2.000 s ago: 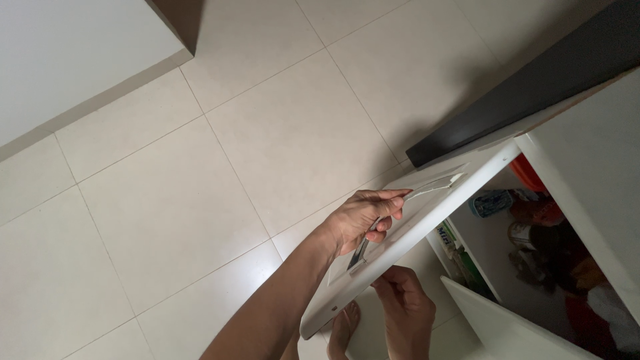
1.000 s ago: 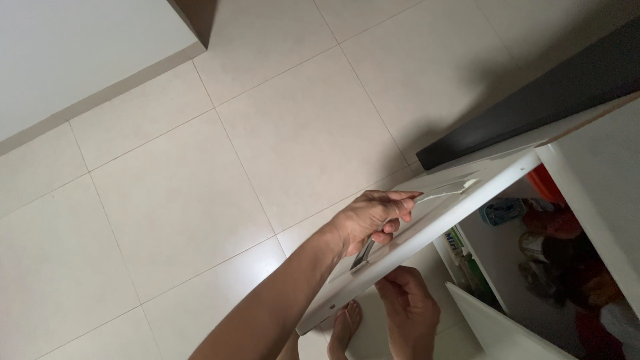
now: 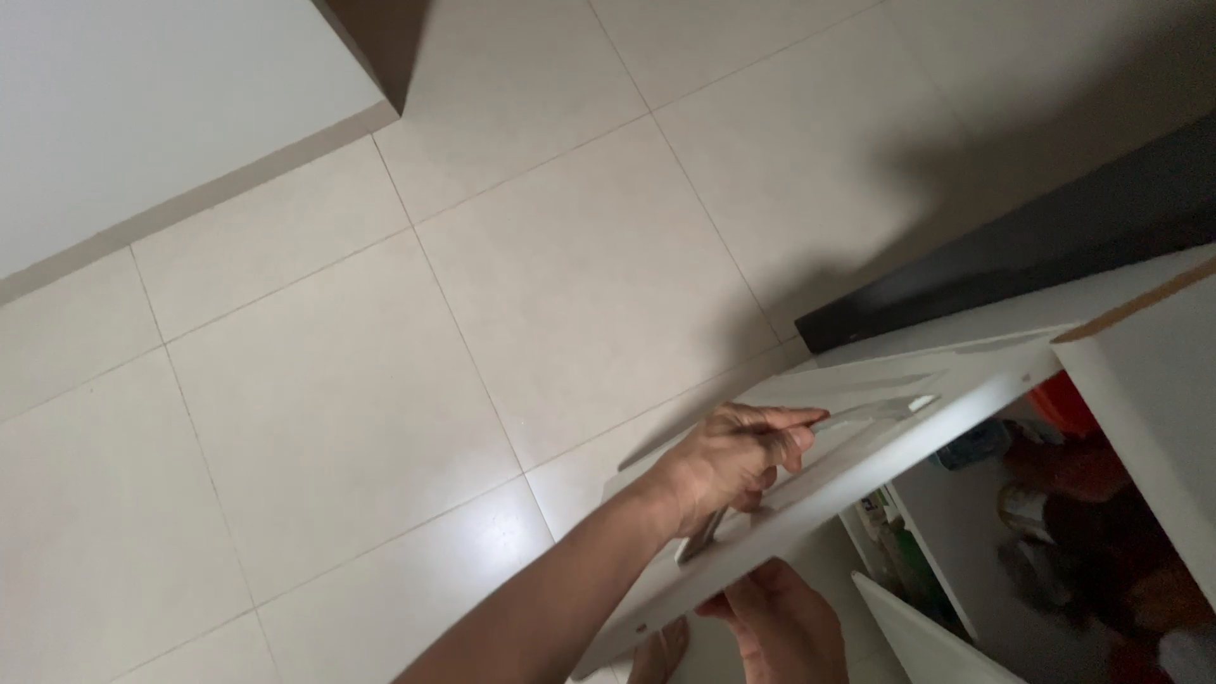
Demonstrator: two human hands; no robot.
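A white panelled cabinet door (image 3: 855, 465) stands swung out at the lower right, seen nearly along its edge. My left hand (image 3: 741, 456) is on its outer face, fingers closed around a slim curved metal pull handle (image 3: 703, 537). Part of the handle shows below the palm, and its other end meets the door near a small white spot. Behind the door, close to its inner face, is my right hand (image 3: 784, 622) with fingers bent together. The door edge hides its fingertips, so whether it holds anything cannot be told.
The cabinet interior (image 3: 1054, 532) holds several dim items, one of them red (image 3: 1064, 404). Another white door or panel (image 3: 926, 632) juts out below. A dark slab (image 3: 1007, 237) lies above the door. A white unit (image 3: 180, 114) stands at upper left, and a bare foot (image 3: 660, 651) is below.
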